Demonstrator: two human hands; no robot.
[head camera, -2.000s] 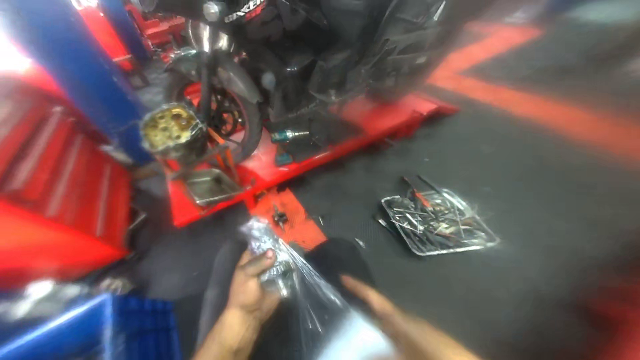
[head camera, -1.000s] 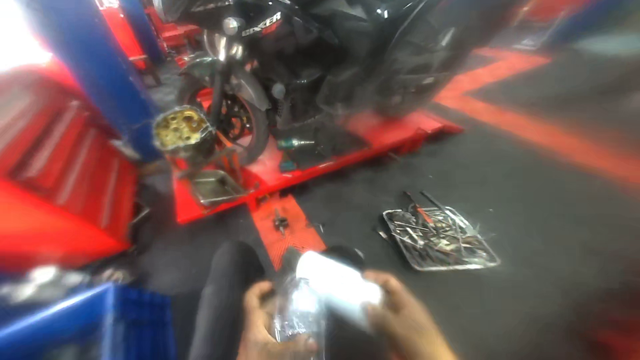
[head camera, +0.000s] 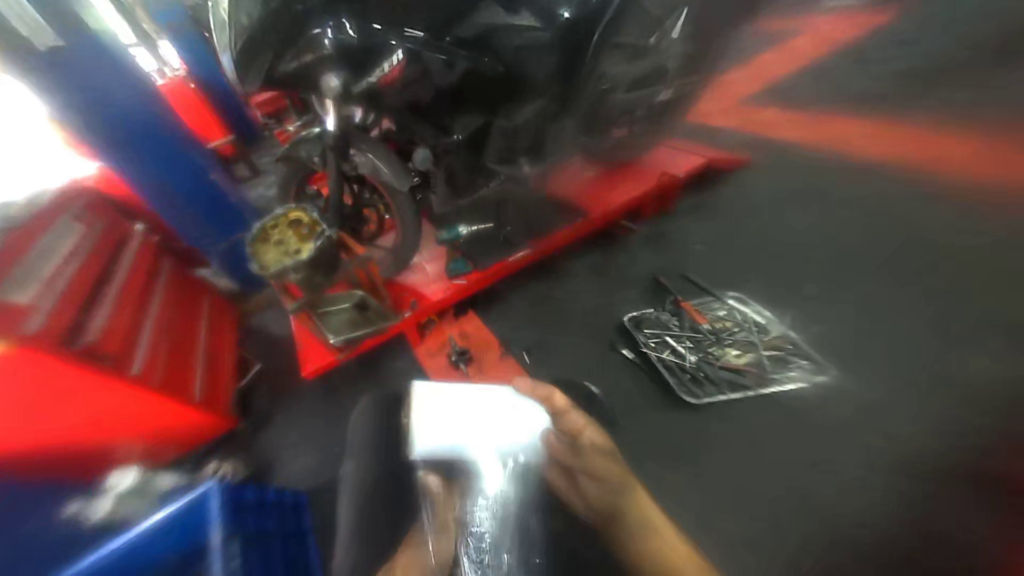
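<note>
In my right hand (head camera: 580, 452) is the right edge of a bright white piece (head camera: 476, 420), perhaps a label or card; the glare hides its detail. It lies across the top of a clear plastic bag (head camera: 488, 520). My left hand (head camera: 438, 512) is around the bag's left side, partly hidden behind the plastic and the white piece. What the bag holds is too blurred to tell. Both hands are above my dark-clothed knees.
A black motorcycle (head camera: 480, 104) stands on a red lift platform (head camera: 512, 264). A power tool (head camera: 464, 232) and a metal tray (head camera: 352, 316) lie on it. A wire-rimmed tray (head camera: 748, 392) of tools sits on the floor at right. At left are a red tool cabinet (head camera: 112, 320) and a blue crate (head camera: 200, 520).
Two seconds ago my right hand was further right, apart from my left. It now grips the white piece, which has turned and lies flatter across the bag than one second ago.
</note>
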